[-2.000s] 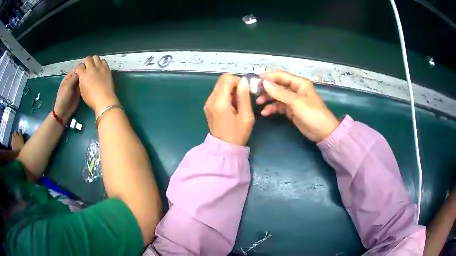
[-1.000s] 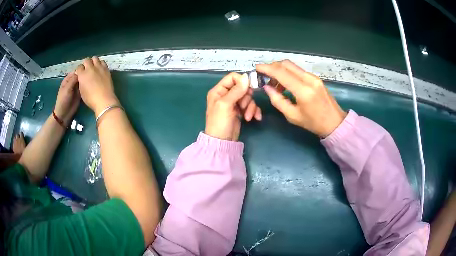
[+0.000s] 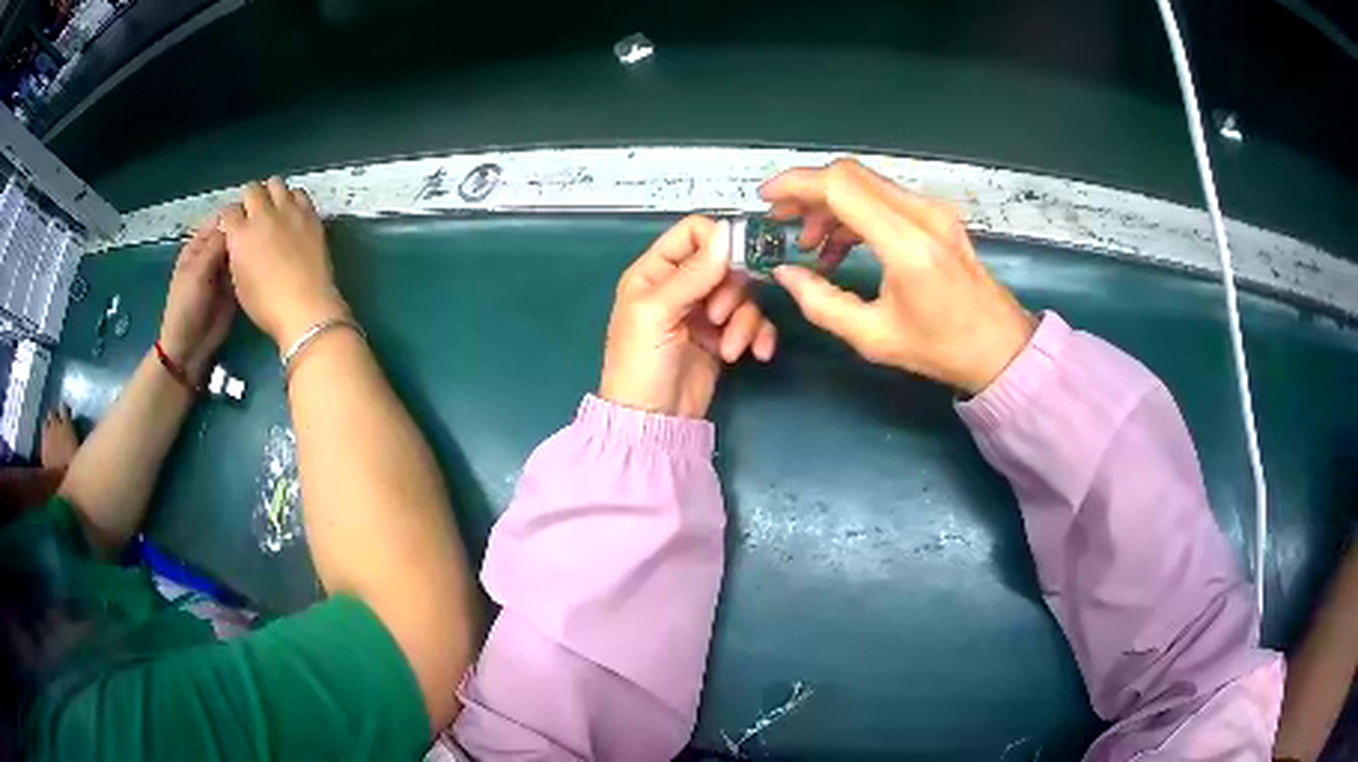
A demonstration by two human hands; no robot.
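A small square housing (image 3: pixel 739 246) with a pale side is held at the fingertips, just in front of the whitish rail. A green circuit board (image 3: pixel 766 243) with a dark centre shows on its right side. My left hand (image 3: pixel 670 316) pinches the pale side between thumb and forefinger, other fingers curled. My right hand (image 3: pixel 906 279) has its thumb at the board's lower right edge and its forefinger at the upper edge. Whether the board is fully inside the housing cannot be told.
The whitish rail (image 3: pixel 566 182) separates the bench (image 3: pixel 894 521) from the belt (image 3: pixel 447 90), which carries small pale parts (image 3: pixel 635 49). A white cable (image 3: pixel 1229 298) hangs at right. A neighbour's forearms (image 3: pixel 358 432) rest at left near a clear plastic scrap (image 3: pixel 279 491). Pale strands (image 3: pixel 772 718) lie near.
The held housing has turned, so the green board now shows. My right fingers have opened somewhat around it. The pale parts on the belt have moved left.
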